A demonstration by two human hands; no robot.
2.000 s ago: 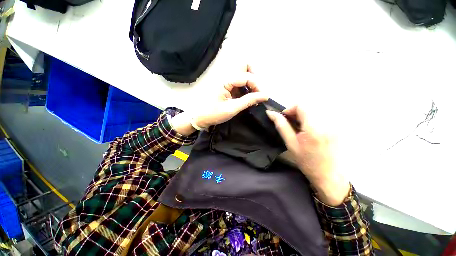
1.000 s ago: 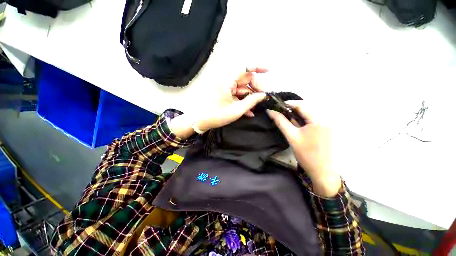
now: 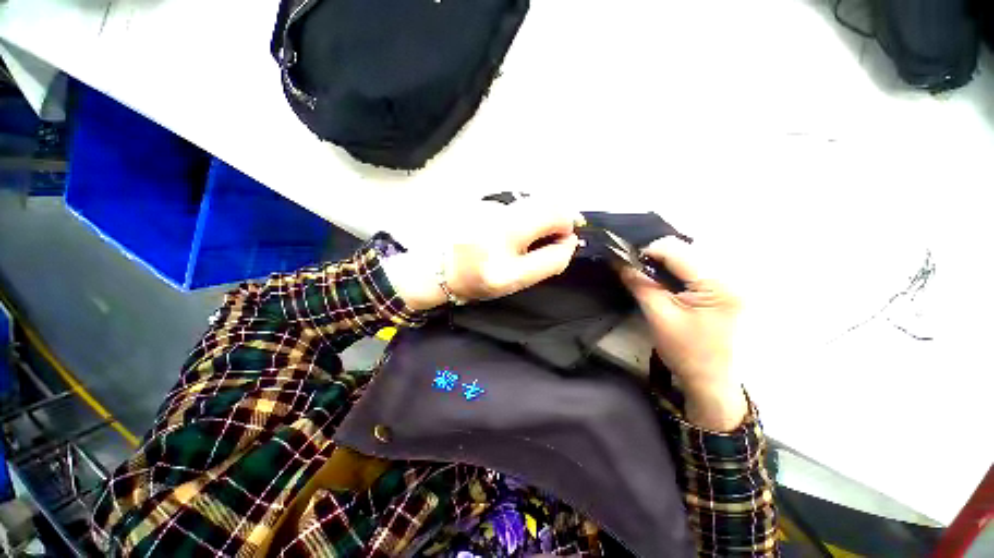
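Observation:
A small black bag (image 3: 561, 311) hangs over the table edge, just above my dark apron. My left hand (image 3: 496, 253) pinches its upper edge between thumb and fingers. My right hand (image 3: 692, 311) is at the bag's upper right and holds thread snips (image 3: 623, 251). Their pointed metal blades point up and left toward my left fingertips; the handles are mostly hidden in my right palm. A small dark bit of cloth (image 3: 506, 197) shows beyond my left hand. I cannot tell whether a thread is between the blades.
A larger black bag (image 3: 398, 82) with a frayed edge lies on the white table (image 3: 698, 109) at upper left. Dark bags (image 3: 926, 44) lie at upper right. Thread waste (image 3: 916, 294) is at right. A blue bin (image 3: 142, 180) stands below the table at left. A red frame (image 3: 970, 523) shows at lower right.
The snips' blades now show clearly beside my left fingertips. My left fingers have curled in more, and my right hand has shifted slightly right. The bag's upper edge has spread to the right.

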